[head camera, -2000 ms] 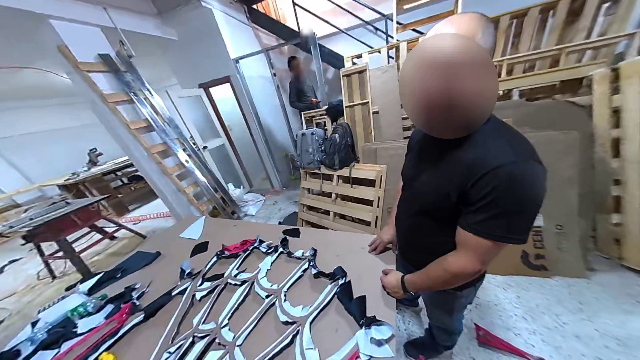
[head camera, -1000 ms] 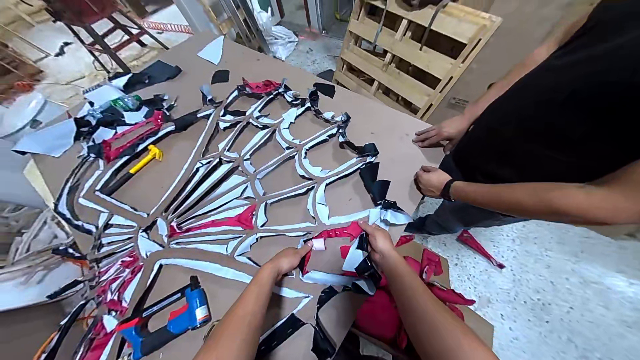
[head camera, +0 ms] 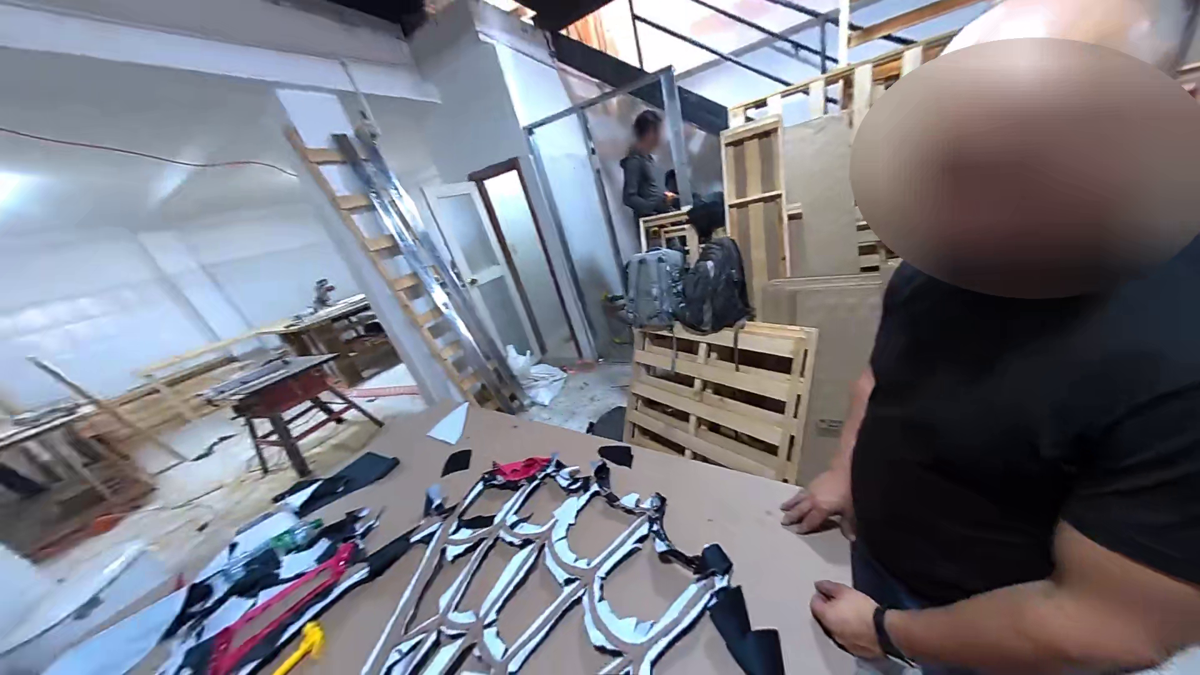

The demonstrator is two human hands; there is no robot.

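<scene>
Neither my left hand nor my right hand shows in the head view now. A curved, web-like openwork frame (head camera: 562, 562) wrapped in black and white material lies on the brown tabletop (head camera: 741, 511). Red fabric (head camera: 521, 468) covers a part of its far edge. Left of the frame is a heap of black and white scraps (head camera: 253, 562) with a red piece (head camera: 281, 600) across it. The yellow handle (head camera: 305, 645) of a tool shows at the bottom edge.
Across the table a person in a black shirt (head camera: 994, 450) rests both hands on its edge. Behind stand a wooden pallet (head camera: 717, 398) with backpacks (head camera: 714, 286) beside it, a leaning ladder (head camera: 380, 244) and a red-sided work stand (head camera: 281, 389). Another person (head camera: 645, 173) stands farther back.
One second ago both my hands held red and black-and-white material at the frame's near edge; now they are out of view. The view has swung up from the table.
</scene>
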